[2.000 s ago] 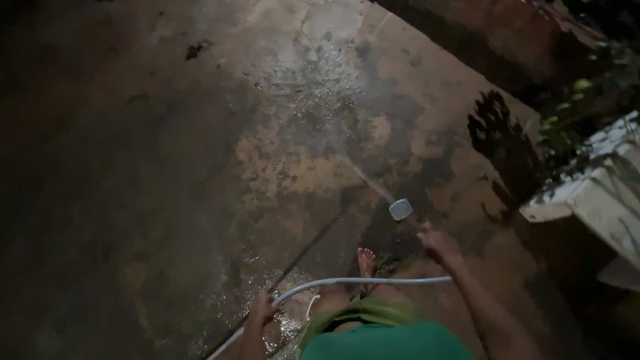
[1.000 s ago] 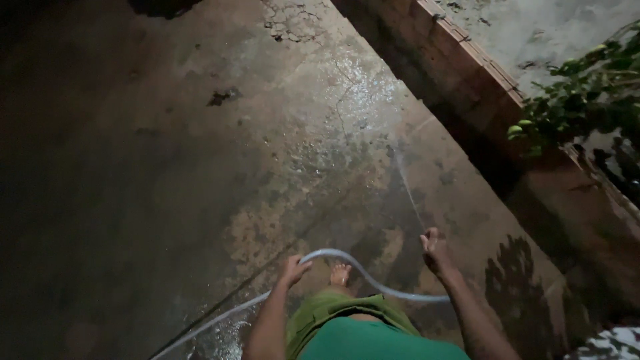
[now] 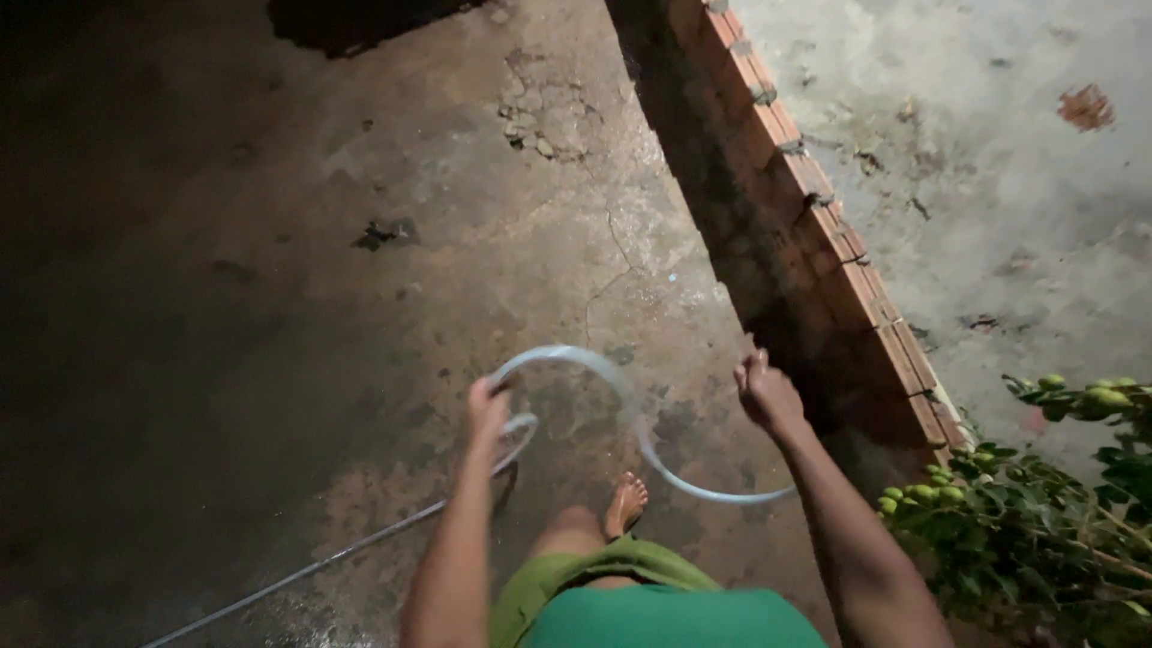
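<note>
My left hand (image 3: 487,409) is closed around a pale, flexible hose (image 3: 567,353). From that hand the hose arches across in front of my body, dips low and passes behind my right forearm. On the other side it makes a small loop below my left hand and trails to the lower left over the wet concrete floor (image 3: 432,297). My right hand (image 3: 767,391) is raised near the floor's edge, its fingers curled at what seems to be the hose's end; the grip is partly hidden. My bare foot (image 3: 627,504) shows between the arms.
A low hollow-brick wall (image 3: 832,243) runs along the right, with a dark gap beside the floor. Pale ground (image 3: 981,180) lies beyond it. A leafy plant with green fruit (image 3: 1008,531) stands at lower right. Cracked concrete (image 3: 549,117) is ahead.
My left hand has risen with the hose, which now arches higher and has a small loop. The water stream seen from my right hand earlier is no longer plain. The view has shifted toward the brick wall.
</note>
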